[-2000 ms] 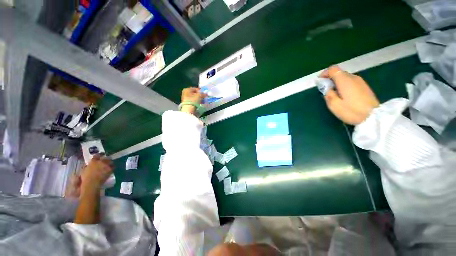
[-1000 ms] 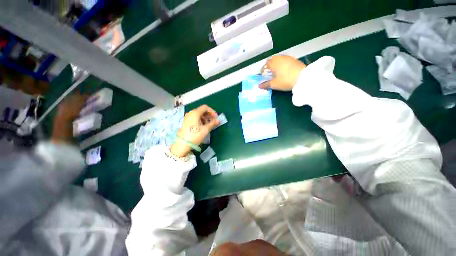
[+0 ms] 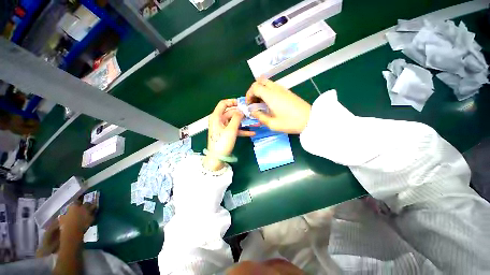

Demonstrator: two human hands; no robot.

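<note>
My left hand [image 3: 225, 129] and my right hand [image 3: 279, 107] meet above the green bench near the edge rail. Between their fingers they hold a blue card [image 3: 243, 103] with a small whitish piece against it; my fingers hide part of both. More blue cards [image 3: 274, 152] lie on the bench just below my hands. A pile of small pale packets [image 3: 161, 171] lies left of my left forearm, and a few small packets [image 3: 236, 200] lie right of it.
On the green belt [image 3: 209, 64] beyond the edge rail [image 3: 333, 62] stand a white open box tray [image 3: 293, 49] and a box with a dark picture [image 3: 301, 20]. Crumpled white packets [image 3: 443, 48] lie at far right. A co-worker's hands [image 3: 75, 220] hold a box at left. A grey post crosses upper left.
My hands have come together; the right hand has moved left from the top of the blue cards, and a blue card is now between the hands. The view has shifted.
</note>
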